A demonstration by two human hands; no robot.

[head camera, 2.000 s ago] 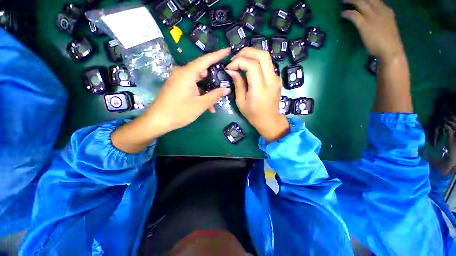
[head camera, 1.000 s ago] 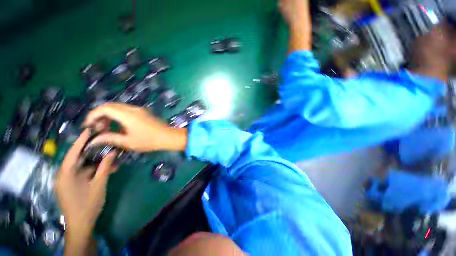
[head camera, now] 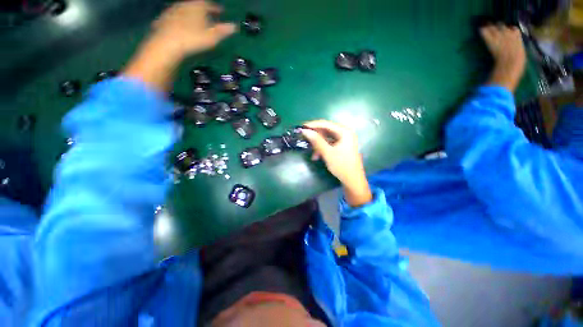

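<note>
My right hand point(head camera: 339, 152) has its fingertips on a black watch case point(head camera: 295, 138) at the right end of a short row on the green mat. My left hand point(head camera: 182, 30) is stretched far forward at the upper left, blurred, with fingers apart and nothing visible in it. A single case point(head camera: 252, 24) lies just right of its fingertips, not touching. A loose pile of tiny pale inserts point(head camera: 214, 163) lies left of the row. One case point(head camera: 241, 195) lies alone near the mat's front edge.
Several black cases point(head camera: 240, 102) lie grouped in mid-mat, and two more cases point(head camera: 357, 60) lie farther right. Small pale bits point(head camera: 408, 115) lie near a neighbour's blue sleeve point(head camera: 492, 128). The neighbour's hand point(head camera: 506, 52) rests at the far right.
The view has swung. My hands, earlier together around a case, are now apart: the left has reached forward, the right has moved to the row's right end.
</note>
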